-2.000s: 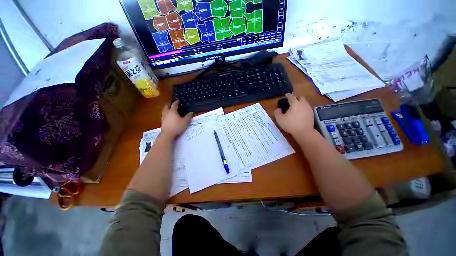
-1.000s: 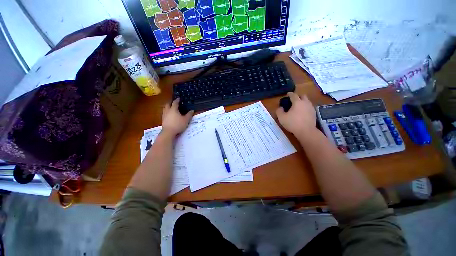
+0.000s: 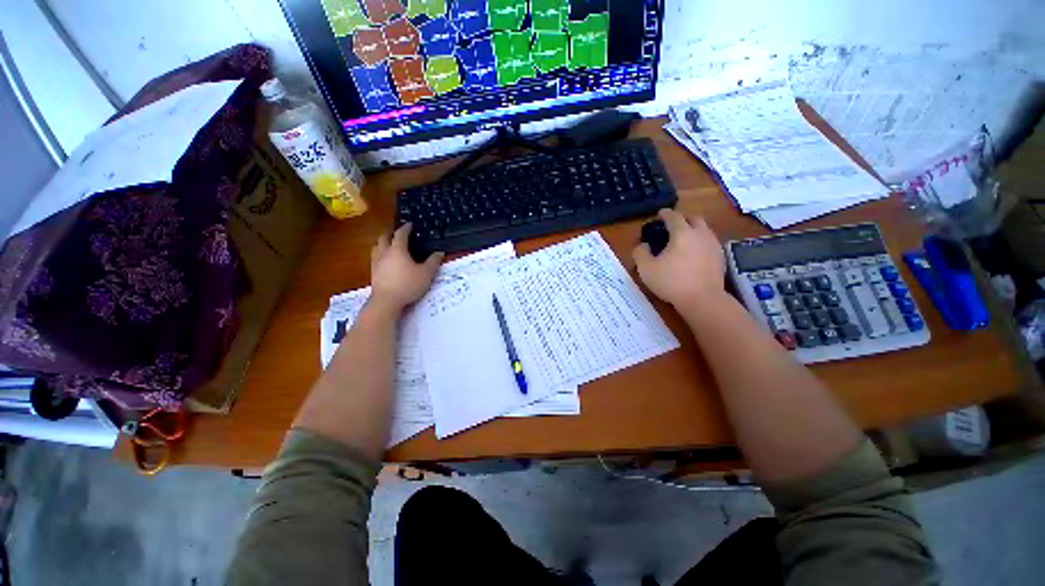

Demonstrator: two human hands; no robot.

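My right hand (image 3: 682, 261) rests over the small black mouse (image 3: 654, 237), which shows at its fingers, right of the keyboard. My left hand (image 3: 401, 272) lies at the lower left corner of the black keyboard (image 3: 539, 192), fingertips at its edge; whether a key is pressed cannot be told. The monitor (image 3: 481, 57) shows yellow, orange, blue and green pattern pieces on black. A blue-black pen (image 3: 509, 343) lies on the mostly blank note sheet (image 3: 468, 378). A printed size chart (image 3: 590, 309) lies under its right side. A style sheet (image 3: 340, 330) is partly covered by my left forearm.
A large calculator (image 3: 827, 295) and blue tool (image 3: 947, 284) lie at right, a paper stack (image 3: 779, 155) behind them. At left stand a bottle (image 3: 315, 160) and a box under patterned cloth (image 3: 126, 286). Orange-handled scissors (image 3: 155, 438) are at the left desk edge.
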